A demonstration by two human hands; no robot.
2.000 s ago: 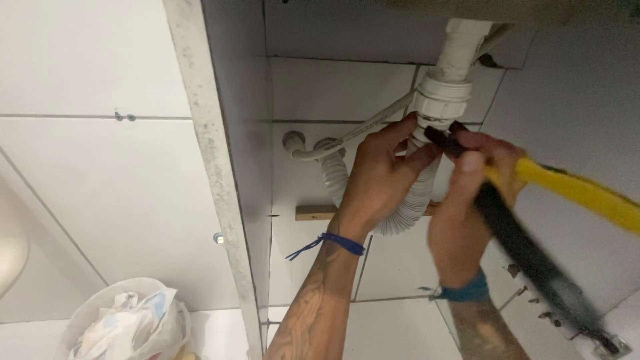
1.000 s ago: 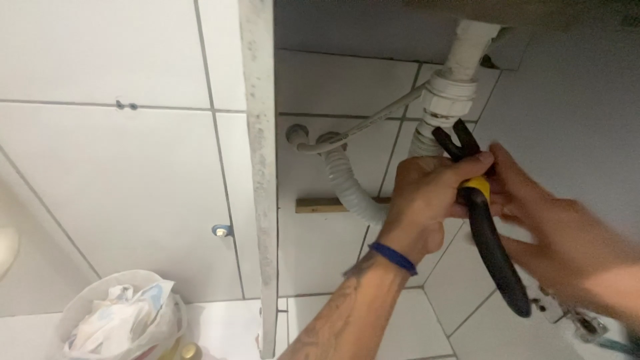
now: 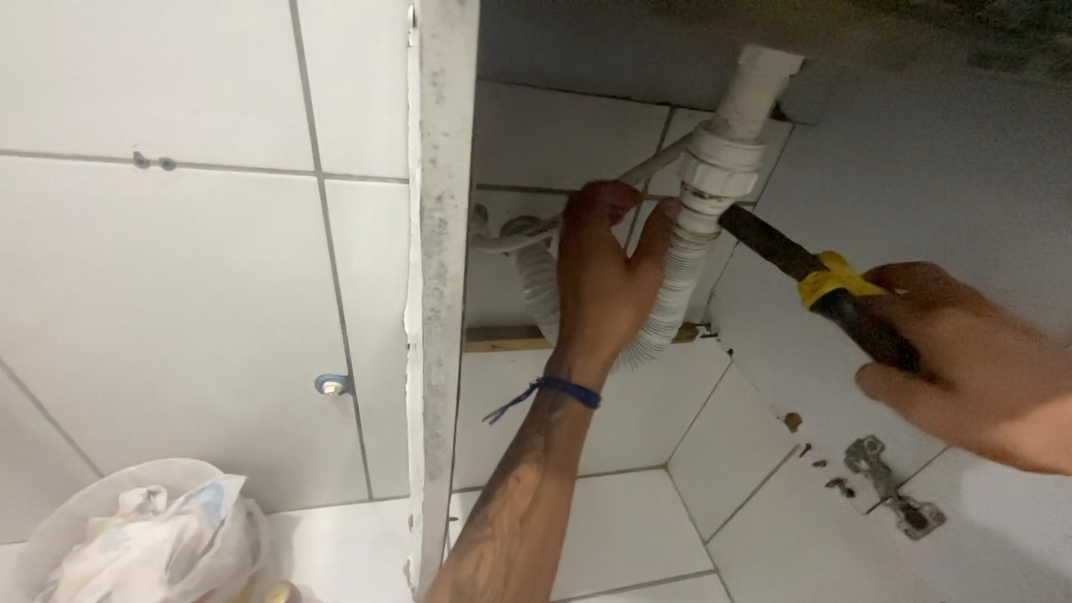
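Note:
My left hand (image 3: 607,276) is raised beside the corrugated white drain hose (image 3: 687,276), its thumb against the hose's upper end and its fingers by a thin pale tube (image 3: 657,163). Just above, a white plastic coupling nut (image 3: 724,163) joins the hose to a white pipe (image 3: 758,92). On the right, my right hand (image 3: 963,360) grips the dark handles of black and yellow pliers (image 3: 779,243). The tips of the pliers are at the right side of the hose, just below the nut; whether they touch it I cannot tell.
A pale cabinet panel edge (image 3: 444,293) stands upright left of my arm. A wooden strip (image 3: 507,339) runs behind the hose. At lower right, a metal hinge (image 3: 896,490) lies near small debris. A white bin (image 3: 50,519) holding crumpled paper or plastic stands at lower left.
My left hand has left the pliers and moved up to the hose. My right hand now holds the pliers alone, their tips by the hose. The view has shifted somewhat.

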